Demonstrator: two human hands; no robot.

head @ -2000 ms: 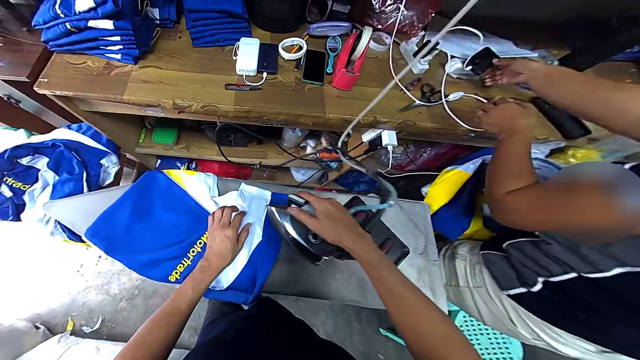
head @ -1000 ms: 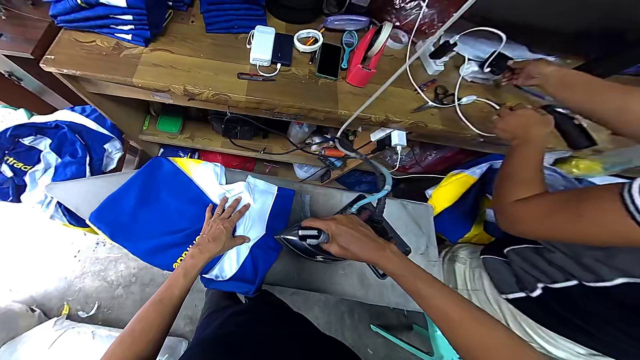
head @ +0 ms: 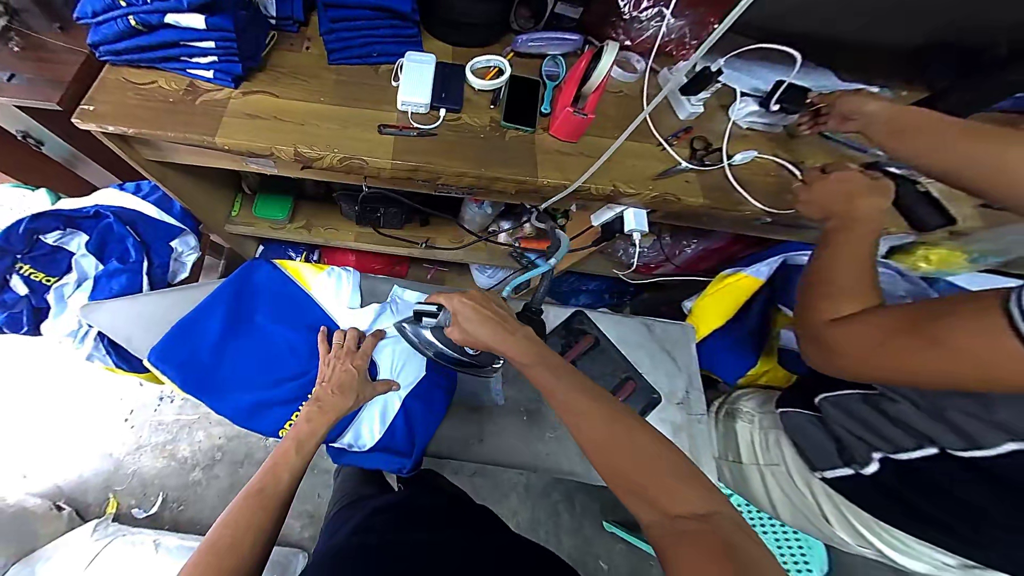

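Observation:
A blue, white and yellow garment [head: 240,352] lies on the grey ironing board [head: 520,424]. My left hand [head: 350,370] rests on it palm down, fingers spread, pressing the fabric near its white panel. My right hand [head: 476,324] grips the handle of a clothes iron [head: 448,344], whose tip is over the white panel just right of my left hand. The iron's rear extends past the garment's right edge. A cord and a light blue hose run up from behind the iron. The dark iron rest [head: 604,364] lies on the board to the right.
Behind the board, a wooden table [head: 320,120] holds folded blue garments [head: 172,36], a phone [head: 522,102], a red tape dispenser [head: 582,92] and scissors [head: 696,156]. At right, a co-worker's hands [head: 844,192] handle a cable. More garments [head: 96,264] are heaped at left.
My right hand has moved the iron left onto the garment's white panel since one second ago. My left hand stays on the fabric. The co-worker's hands remain at the cables.

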